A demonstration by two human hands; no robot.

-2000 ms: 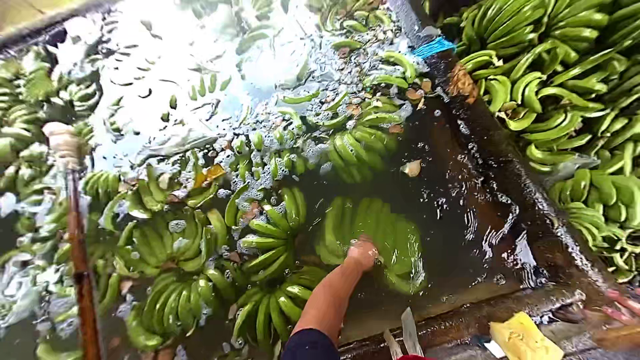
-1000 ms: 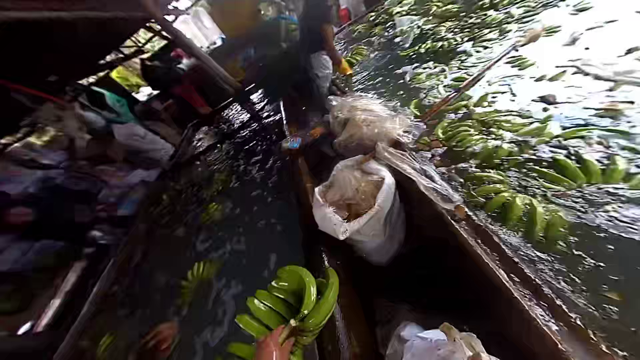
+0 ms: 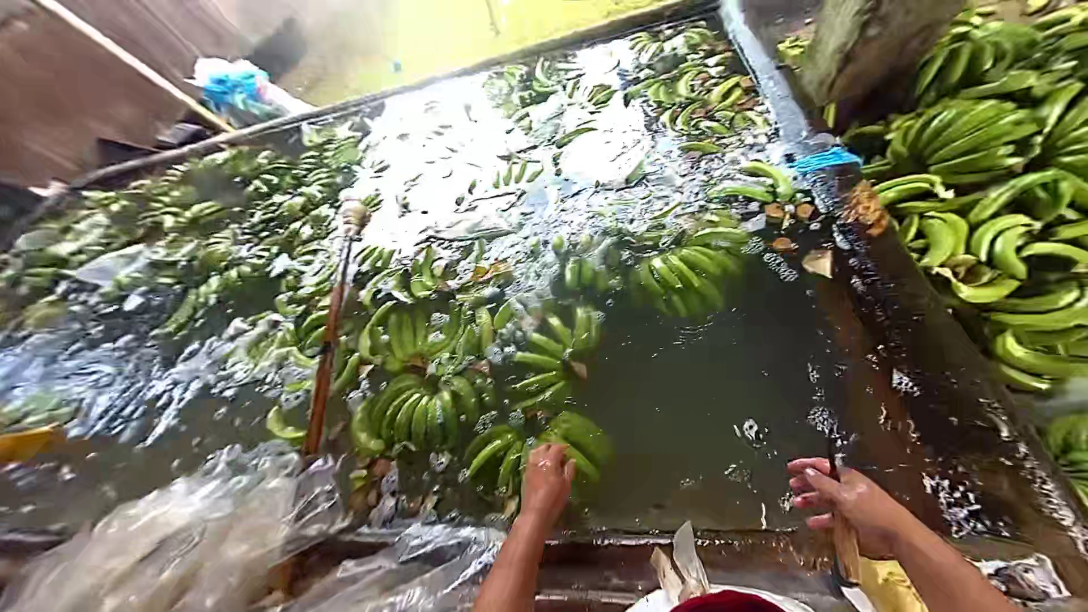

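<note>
Green banana bunches float in a water tank. My left hand (image 3: 548, 472) reaches over the near edge and touches a green banana bunch (image 3: 582, 446) at the water's surface; whether its fingers grip the bunch is not clear. At the right, my right hand (image 3: 841, 501) is closed around the wooden handle (image 3: 847, 548) of a tool with a thin dark blade pointing away over the water. Another banana bunch (image 3: 416, 412) floats to the left of my left hand, and one more (image 3: 688, 276) lies farther off.
A wooden pole (image 3: 327, 365) stands slanted in the tank. Clear plastic sheeting (image 3: 187, 535) is heaped at the near left. The tank's right wall (image 3: 918, 365) separates the water from piled green bananas (image 3: 1011, 255). Blue twine (image 3: 824, 160) wraps the wall's far corner.
The view has swung from a sack and a narrow walkway back to the tank. One second ago a hand was at a banana bunch there; now my left hand is at a floating bunch.
</note>
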